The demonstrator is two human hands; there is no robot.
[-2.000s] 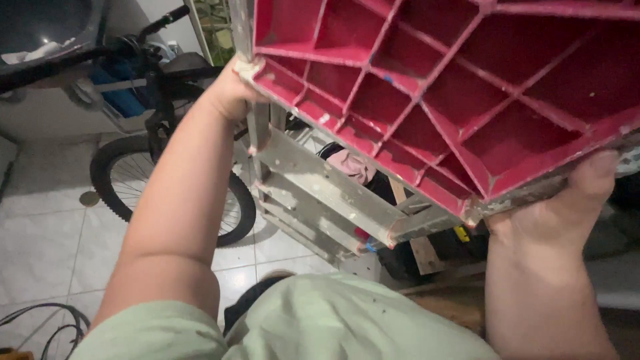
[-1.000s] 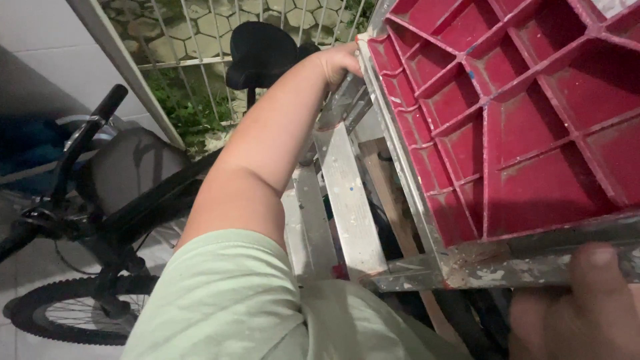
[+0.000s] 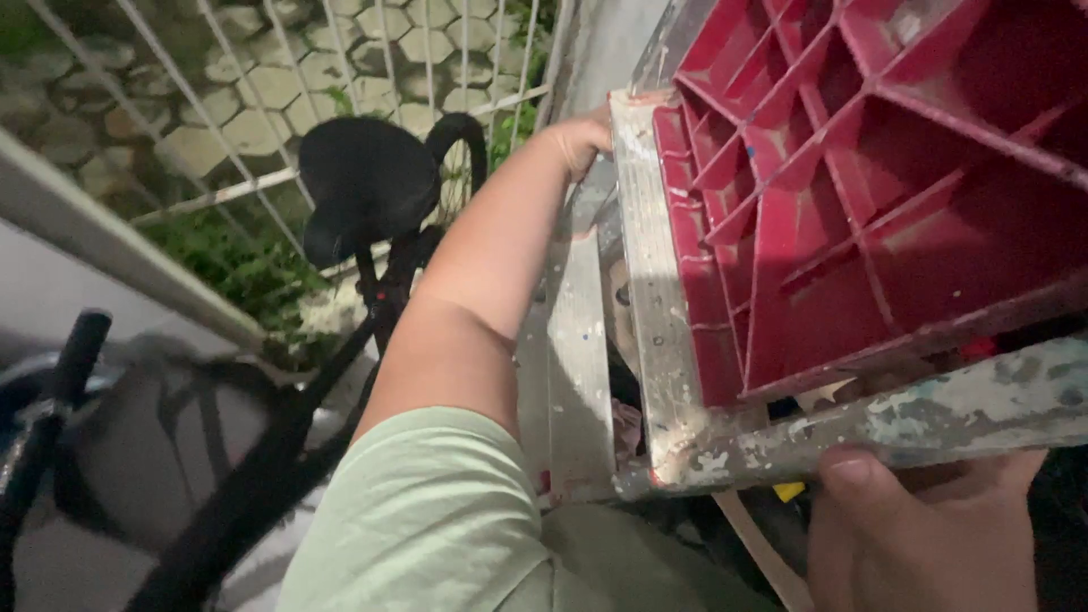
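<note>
A paint-spattered metal stepladder [image 3: 659, 297] fills the right side, its ribbed red plastic top [image 3: 816, 212] facing me. My left hand [image 3: 582, 144] is at the ladder's far upper-left edge; its fingers pass behind the frame and are hidden. Around the lower side rail [image 3: 969, 408] my right hand [image 3: 926, 518] is closed, thumb on the near face. Flat metal steps [image 3: 582, 357] run down below the top, beside my left forearm.
At left stands a bicycle with a black saddle [image 3: 365, 183] and a handlebar grip [image 3: 89, 336]. Behind it, a white barred gate [image 3: 255, 183] borders hexagonal paving [image 3: 204, 153] and green plants [image 3: 229, 272]. Something yellow [image 3: 789, 490] shows beneath the ladder.
The view has swung strongly toward the gate and bicycle saddle. Both hands have stayed on the ladder, which has turned in view.
</note>
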